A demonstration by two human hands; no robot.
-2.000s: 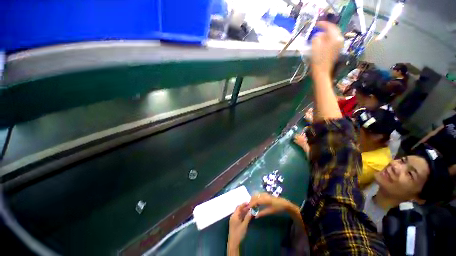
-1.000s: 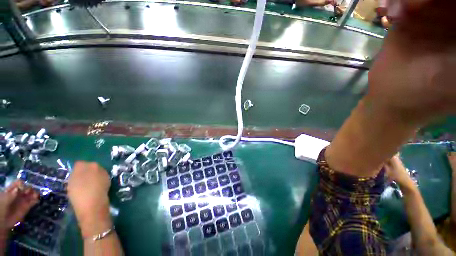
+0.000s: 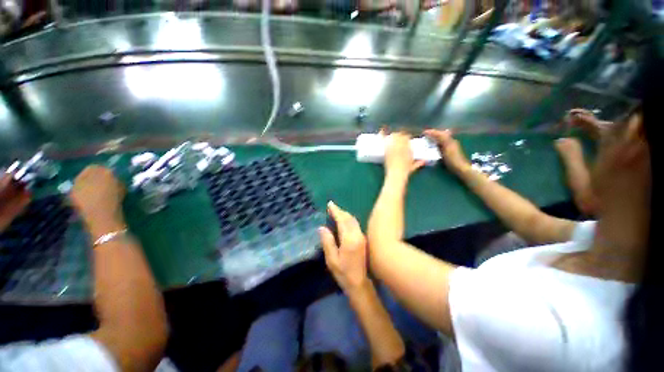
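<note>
The blister tray (image 3: 266,192) lies on the green bench in front of me, blurred. Its back rows are filled with black back covers and its front rows look see-through. A pile of silver and white unfinished units (image 3: 175,166) lies behind it to the left. My right hand (image 3: 346,251) is just right of the tray's front corner, thumb and fingers apart. I see nothing held in it, but it is blurred. My left hand is not in view; a bit of skin at the bottom edge cannot be told.
A neighbour's hands touch the white power strip (image 3: 371,147) at the bench's back edge. Its white cord (image 3: 272,73) hangs down. A person in a white shirt (image 3: 524,305) sits close on the right. Another person's arm (image 3: 120,283) and tray are on the left. Small units lie on the belt.
The view has shifted. My right arm, raised across the right side before, is now low beside the tray. The neighbour's hands are now on the power strip.
</note>
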